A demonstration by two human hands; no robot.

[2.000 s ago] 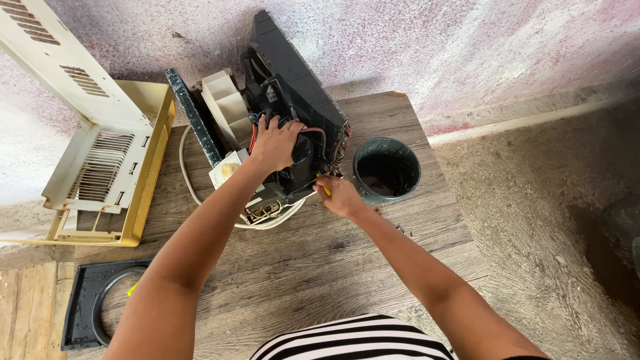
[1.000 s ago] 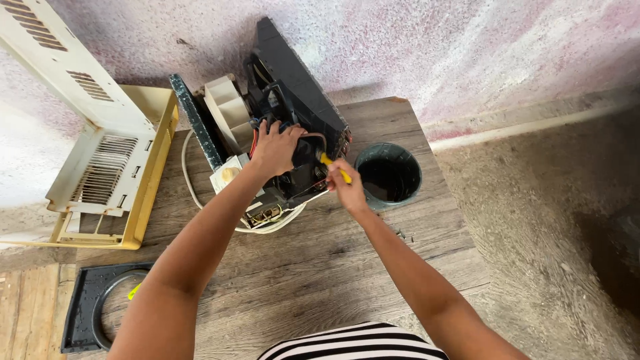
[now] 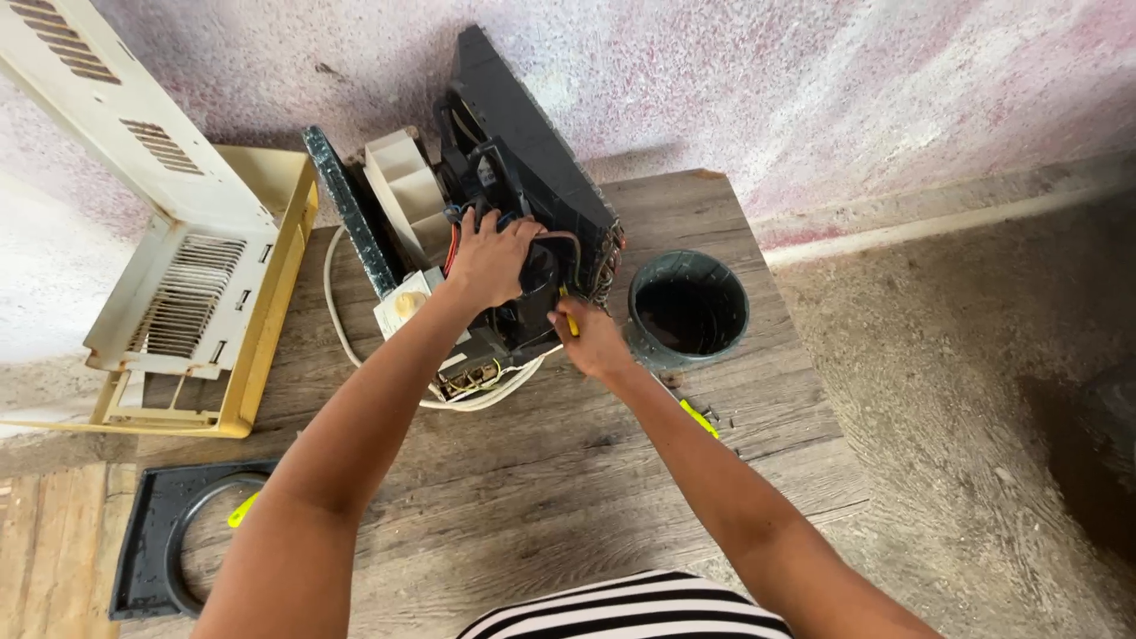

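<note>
A partly dismantled air conditioner point(image 3: 532, 160) with a dark housing and exposed wiring stands on the wooden table. My left hand point(image 3: 493, 257) rests spread on its middle, near red wires and a bent copper-coloured tube. My right hand point(image 3: 590, 335) is closed on a yellow-handled tool point(image 3: 571, 325) at the unit's right side, beside the black compressor point(image 3: 539, 271); the tool's tip is hidden. A white knob point(image 3: 409, 304) sits on a light control box at the unit's left. A white cable point(image 3: 335, 306) loops around the base.
A dark bucket point(image 3: 689, 353) stands just right of my right hand. Near it lie a tool with a bright yellow-green handle point(image 3: 699, 419) and small screws point(image 3: 713, 414). A yellowed casing with a vent grille point(image 3: 275, 328) leans left. A black tray point(image 3: 142, 541) lies at lower left.
My right hand has lowered the yellow-handled tool from its more raised position one second ago, back against the unit's side. My left hand stays on the unit.
</note>
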